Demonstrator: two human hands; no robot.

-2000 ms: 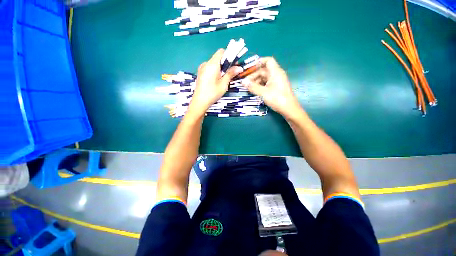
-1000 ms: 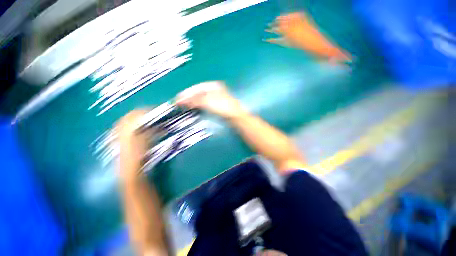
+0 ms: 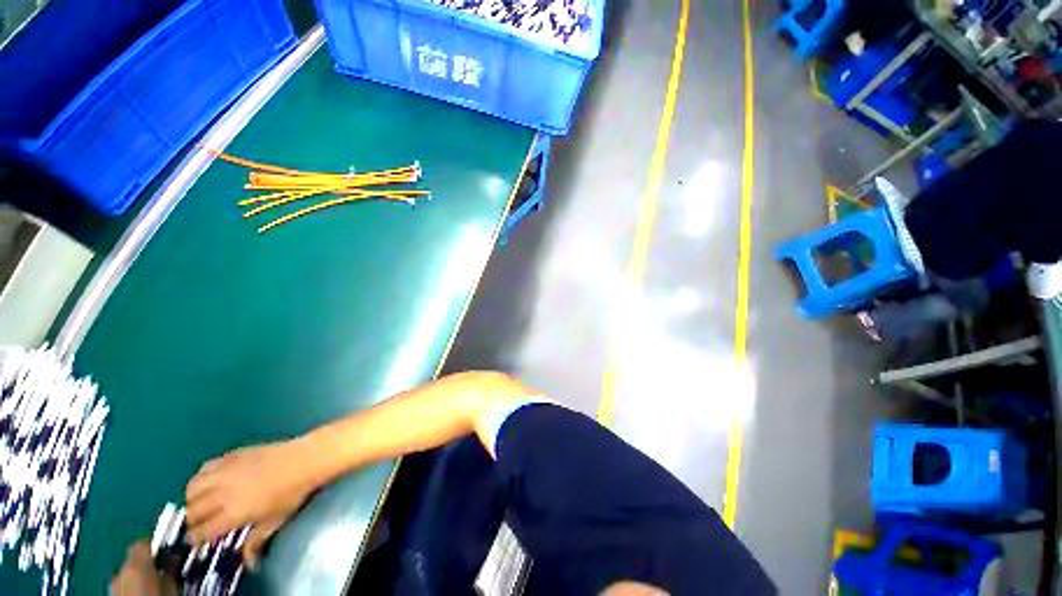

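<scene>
My left hand (image 3: 137, 573) is cut off by the lower left edge; its visible fingers are closed round the lower part of a small bunch of black-and-white sleeves (image 3: 170, 531). My right hand (image 3: 250, 491) is right beside that bunch, palm down with fingers bent; its fingertips are hidden, so I cannot tell whether it grips anything. Part of the near pile of sleeved wires (image 3: 217, 570) shows under it. Loose orange wires (image 3: 326, 183) with silver ends lie farther along the green bench.
A larger sleeve pile (image 3: 47, 466) lies at the left edge. A filled light-blue bin (image 3: 460, 64) stands at the bench end, with a deep blue bin (image 3: 163, 99) beyond the bench's far rail (image 3: 175, 192). Blue stools (image 3: 856, 262) and a person's dark sleeve (image 3: 990, 198) are at right.
The view has swung right, bringing in the filled bin, aisle and stools. Both hands now appear at the lower left, close together at the near pile; they were farther apart one second ago.
</scene>
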